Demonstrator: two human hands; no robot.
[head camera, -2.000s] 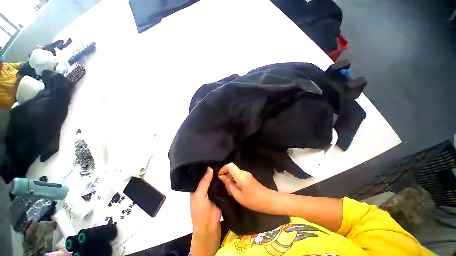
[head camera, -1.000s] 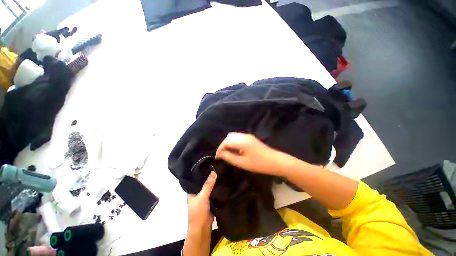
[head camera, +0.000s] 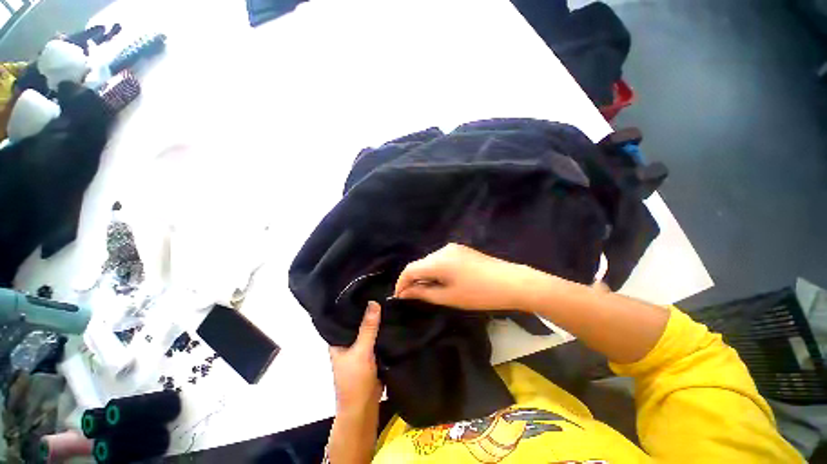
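Note:
A black garment (head camera: 471, 199) lies bunched over the table edge and my lap. My left hand (head camera: 357, 367) holds the cloth at its near left part, thumb up on top and fingers hidden under the fabric. My right hand (head camera: 453, 276) is just right of the left thumb, with thumb and index finger pinched together at the cloth. A tiny bright sliver, likely the needle (head camera: 392, 297), shows at these fingertips. A thin pale curved line runs on the cloth left of the fingertips.
On the white table (head camera: 245, 100) at left are a phone (head camera: 238, 343), small black fasteners (head camera: 188, 361), a silvery heap (head camera: 123, 249), black thread cones (head camera: 136, 412), a pink cone (head camera: 65, 445) and a light blue-green bottle (head camera: 43, 311). A black crate (head camera: 771, 349) stands at right.
My right hand first lifted away from the left thumb, and is now lower and close to it again. The pale curved line on the cloth has shifted slightly left. The view has shifted a little.

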